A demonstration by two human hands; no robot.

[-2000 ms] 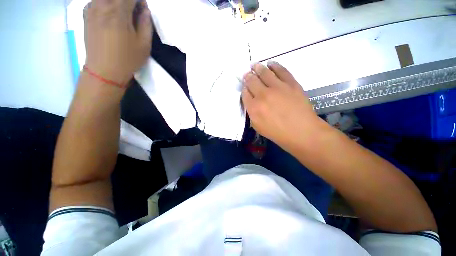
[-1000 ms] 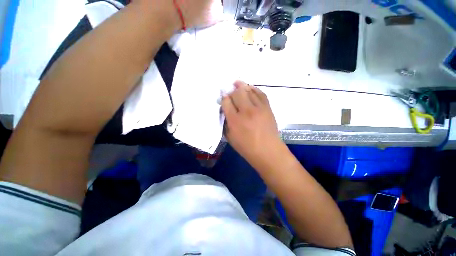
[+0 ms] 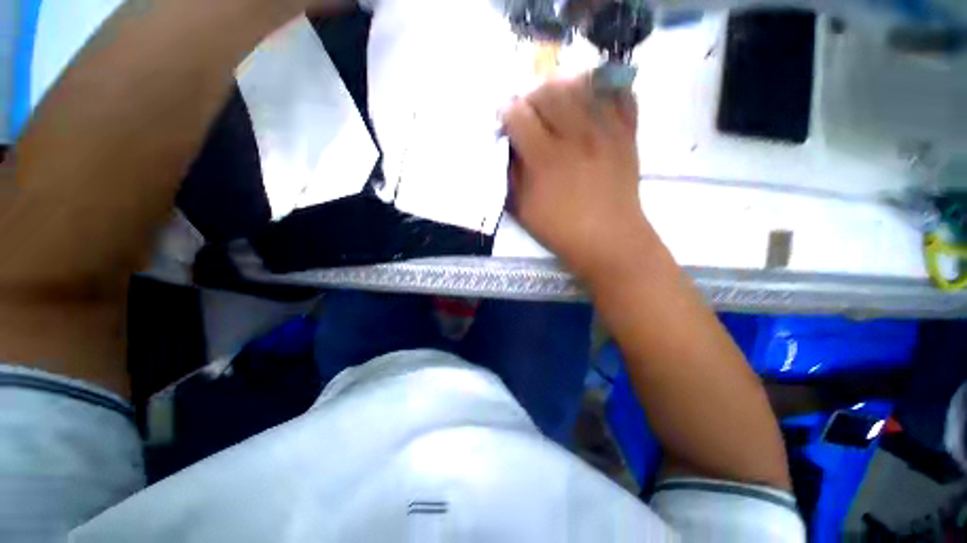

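Note:
A white pocket cloth (image 3: 440, 127) lies on black fabric (image 3: 350, 233) at the front of the white machine table. My right hand (image 3: 573, 159) is at the cloth's right edge, its fingers curled and the fingertips on that edge. A second white piece (image 3: 302, 122) with a pointed corner lies to the left on the black fabric. My left forearm (image 3: 138, 159) reaches up across the left side; the hand is cut off by the top edge. Dark metal machine parts (image 3: 615, 27) show blurred at the top, just beyond my right hand.
A black phone or flat pad (image 3: 766, 74) and a tan tape patch (image 3: 778, 249) are on the table at right. Yellow-handled scissors (image 3: 944, 260) lie at the far right. A ruler tape (image 3: 445, 278) runs along the front edge. Blue plastic crates (image 3: 816, 345) stand below.
The white pocket cloth and black fabric have moved up, away from my body, and my right hand has gone up with them. My left hand has passed out of the top of the picture.

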